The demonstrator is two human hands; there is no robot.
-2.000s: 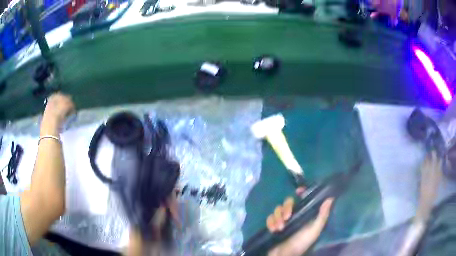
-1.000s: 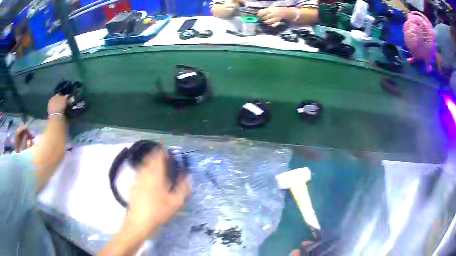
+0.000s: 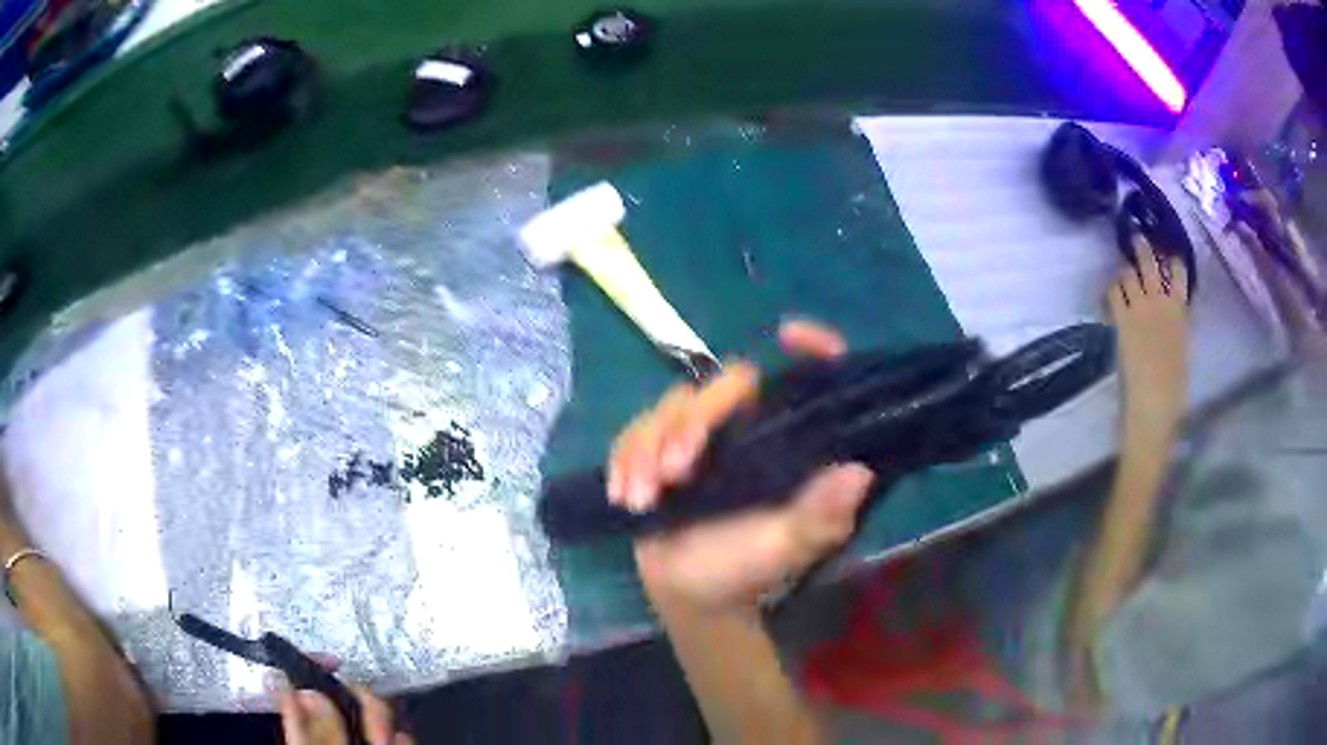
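Note:
My right hand (image 3: pixel 742 502) is in the centre, closed around the electric screwdriver (image 3: pixel 873 415), a thick black cylinder with a looped end towards the right. It is held over the bench, and the image is blurred. My left hand (image 3: pixel 332 716) is at the bottom left, partly cut off by the edge. It grips a thin black curved piece (image 3: pixel 233 638), perhaps part of a headphone; the rest is hidden or out of view. Tiny black screws (image 3: pixel 441 461) lie in a loose pile on the clear plastic sheet (image 3: pixel 277 379).
A mallet (image 3: pixel 619 269) lies on the green mat (image 3: pixel 779 233) beyond my right hand. The conveyor (image 3: pixel 349 138) carries several black round parts. At right, another person's hand (image 3: pixel 1150 284) touches black headphones (image 3: pixel 1081 175) on a white sheet. A neighbour's arm (image 3: pixel 66 633) is at left. A purple lamp glows at upper right.
The view has swung right and down. The headphones under my left hand have left the white sheet; that hand is now low at the edge. My right hand has risen into view with the screwdriver.

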